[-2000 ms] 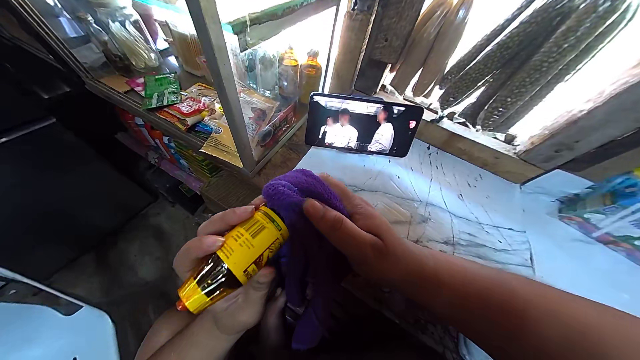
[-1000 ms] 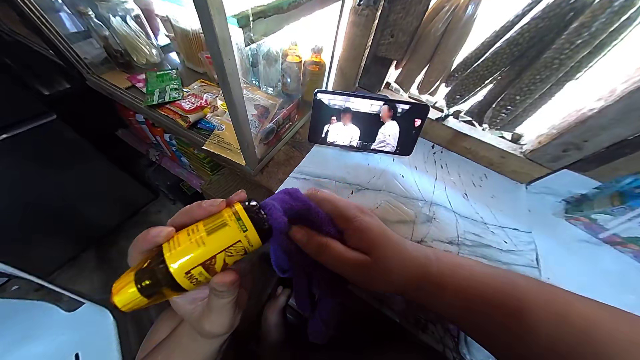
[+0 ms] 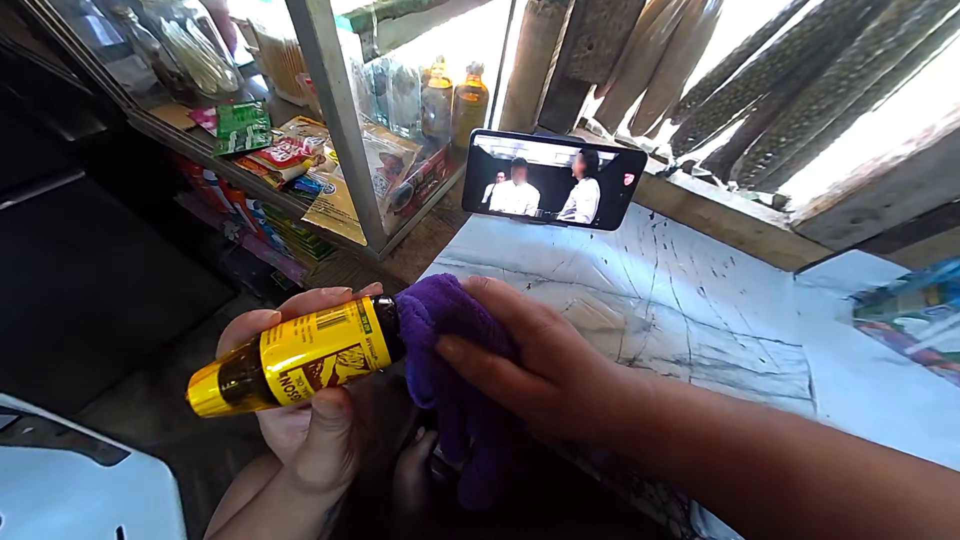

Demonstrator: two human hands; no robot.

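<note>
My left hand grips a small dark glass bottle with a yellow label. The bottle lies tilted, its yellow-capped end pointing down to the left and its dark base to the right. A purple cloth is bunched in my right hand, its upper part against the base of the bottle. The cloth's lower end hangs down between my arms. Part of the base is hidden by the cloth.
A phone showing a video stands on the marble-patterned table cover. At the left is a glass-sided display case with packets and bottles. A light blue plastic chair is at lower left, a wooden slat wall behind.
Two seconds ago the bottle pointed more steeply down and the cloth covered its end higher up. The bottle has since tipped nearer to level, and more of its dark base shows.
</note>
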